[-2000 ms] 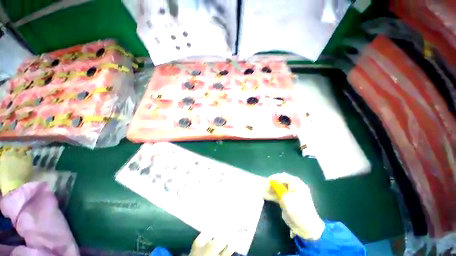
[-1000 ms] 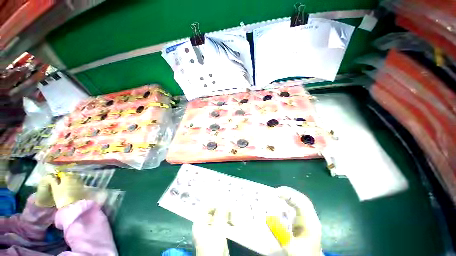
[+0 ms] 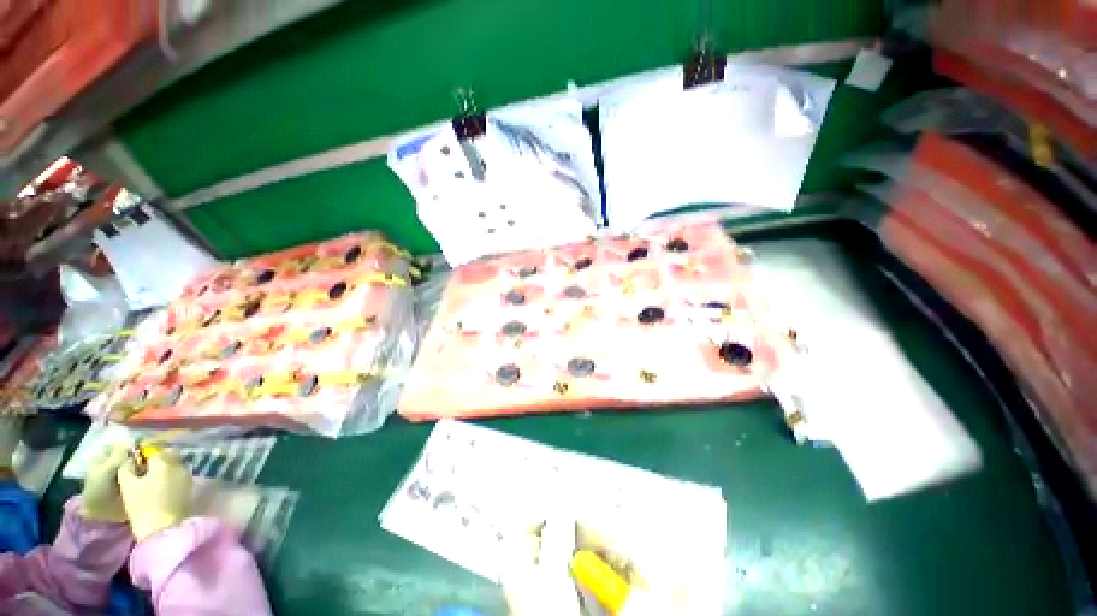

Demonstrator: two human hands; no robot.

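The white protective film sheet [image 3: 650,491] lies tilted on the green bench, with small grey shapes at its left end. My right hand [image 3: 644,590], in a cream glove, holds the yellow-handled tool [image 3: 599,581] over the sheet's lower part; the tool's tip cannot be made out. My left hand [image 3: 538,578], also gloved, is close beside it on the left, over the sheet's lower edge. Both hands are pale, blurred and cut off by the bottom edge. Whether my left fingers hold anything cannot be told.
Behind the sheet lies a pink foam watch tray [image 3: 463,401], with another tray [image 3: 229,415] in clear plastic at left. Blank white sheets [image 3: 896,421] lie right of it, stacked foam trays [image 3: 974,229] at far right. A neighbour's gloved hands [image 3: 150,487] work at left. Papers [image 3: 710,144] hang behind.
My right hand with the tool has moved left and down, close to my left hand. The view has swung left and up since the oldest frame, bringing the clips and the neighbour's hands into view.
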